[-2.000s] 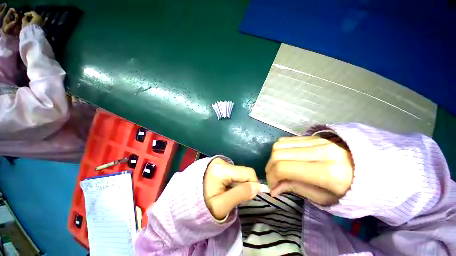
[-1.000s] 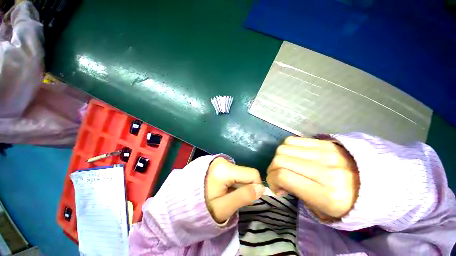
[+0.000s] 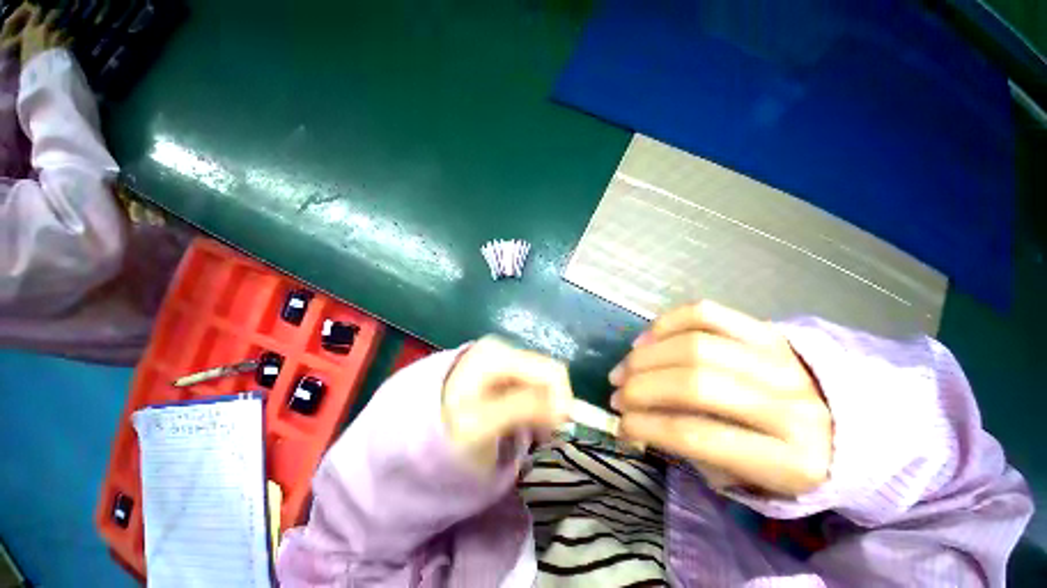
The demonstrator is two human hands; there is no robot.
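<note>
A small white strip (image 3: 594,418) is stretched between the fingertips of both my hands, in front of the striped shirt. My left hand (image 3: 505,402) is blurred and pinches the strip's left end. My right hand (image 3: 729,402) pinches its right end between thumb and fingers. A small fan-shaped bundle of thin white strips (image 3: 505,258) lies on the green bench beyond my hands.
A grey-beige sheet (image 3: 758,247) and a blue mat (image 3: 804,126) lie at the right. A red compartment tray (image 3: 212,310) at the left holds black units (image 3: 308,394), a pen (image 3: 216,373) and lined paper (image 3: 204,494). Another person's sleeve (image 3: 69,126) is beside a black tray (image 3: 126,40).
My hands are slightly farther apart, and more of the white strip shows between them. My left hand has moved left and blurred. The camera view has shifted.
</note>
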